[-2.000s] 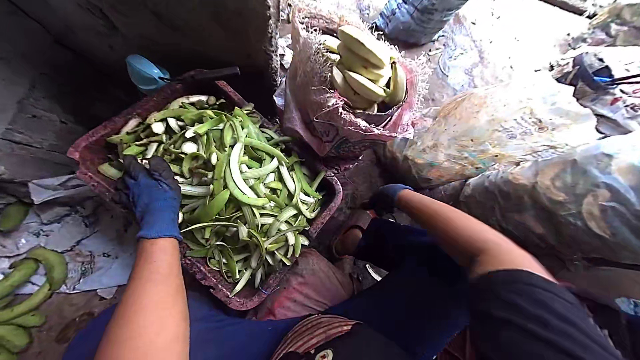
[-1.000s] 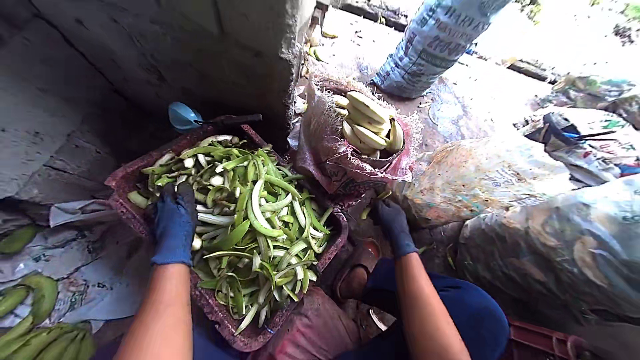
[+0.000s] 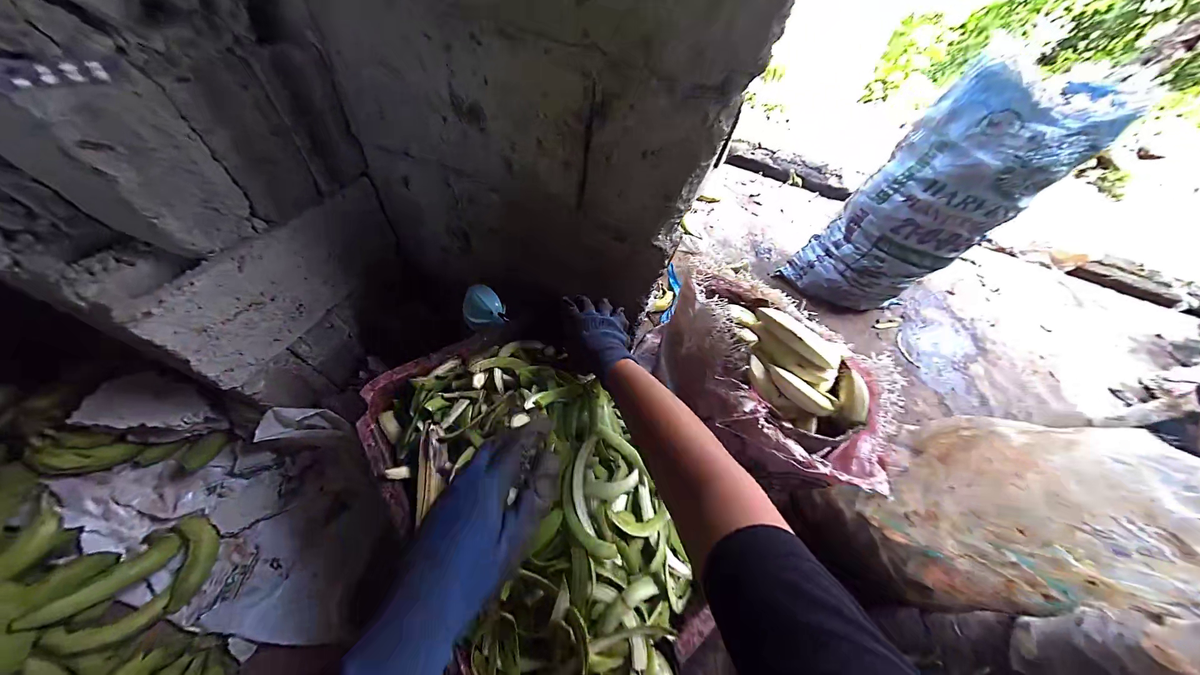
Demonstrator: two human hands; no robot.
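Green plantain or banana peels (image 3: pixel 586 525) fill a reddish plastic crate (image 3: pixel 380 398). My left hand (image 3: pixel 506 483), in a blue and dark glove, is over the peels, blurred; its palm side is partly hidden, so I cannot tell what it holds. My right hand (image 3: pixel 598 333), in a like glove, reaches to the crate's far edge by the concrete wall, fingers spread over a dark spot. A light blue rounded object (image 3: pixel 483 306) lies left of it, behind the crate. Right of the crate, peeled plantains or bananas (image 3: pixel 797 361) stand in an open pink woven sack (image 3: pixel 717 412).
A concrete wall (image 3: pixel 525 131) rises behind the crate. Unpeeled green plantains or bananas (image 3: pixel 103 591) lie on paper sheets (image 3: pixel 281 562) at left. A full blue-white sack (image 3: pixel 937 197) leans at upper right. Large filled translucent bags (image 3: pixel 1022 511) lie at right.
My right hand has moved from beside the pink sack to the crate's far edge. My left hand has shifted from the crate's left side over the peels. The view has swung up toward the wall.
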